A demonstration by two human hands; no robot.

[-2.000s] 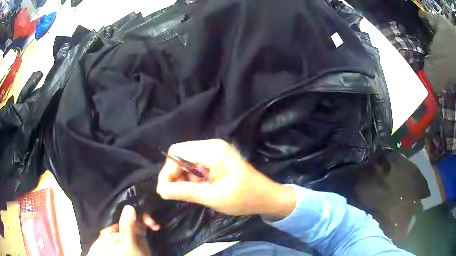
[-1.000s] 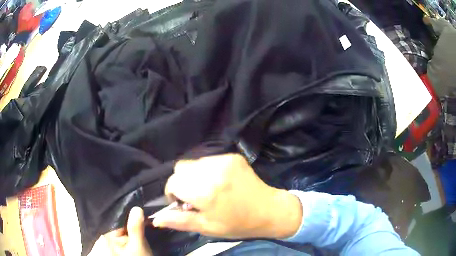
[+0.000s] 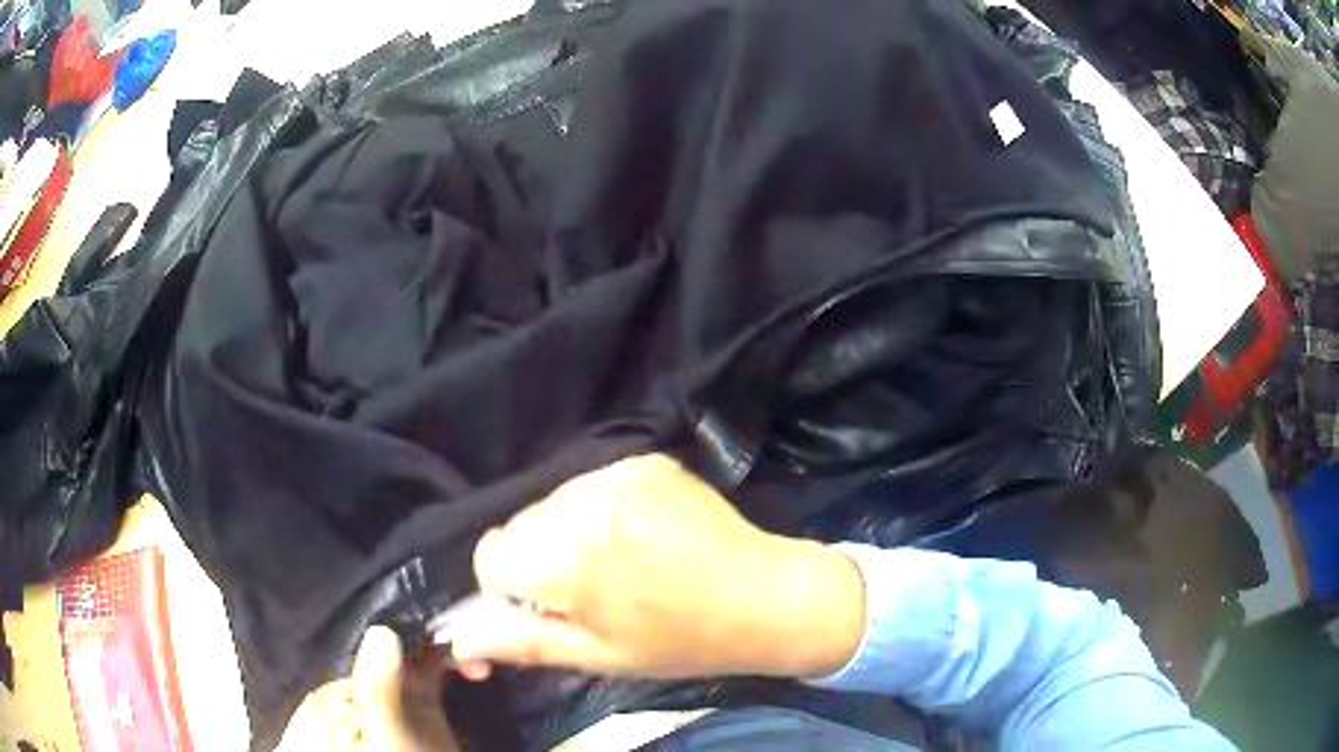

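A black leather jacket (image 3: 940,367) lies spread with its matt lining (image 3: 573,331) up and a small white label (image 3: 1006,122) on it. My left hand (image 3: 360,705), cut off by the bottom edge, pinches the jacket's shiny edge at the lower left. My right hand (image 3: 661,573) is closed around small silvery snips (image 3: 473,614), mostly hidden in the fist. Their tip lies close to my left thumb at the jacket's edge. Whether the blades touch the cloth is too blurred to tell.
More black shiny garments (image 3: 59,411) lie at the left on the pale table (image 3: 1175,250). A red and white packet (image 3: 125,646) is at the lower left. A red stool (image 3: 1248,353) and plaid cloth (image 3: 1197,118) are at the right. A blue item (image 3: 143,66) is at the upper left.
Since the oldest frame, my right hand has moved down to my left hand, bringing the snips to the jacket's edge. In the last second the hands have barely moved.
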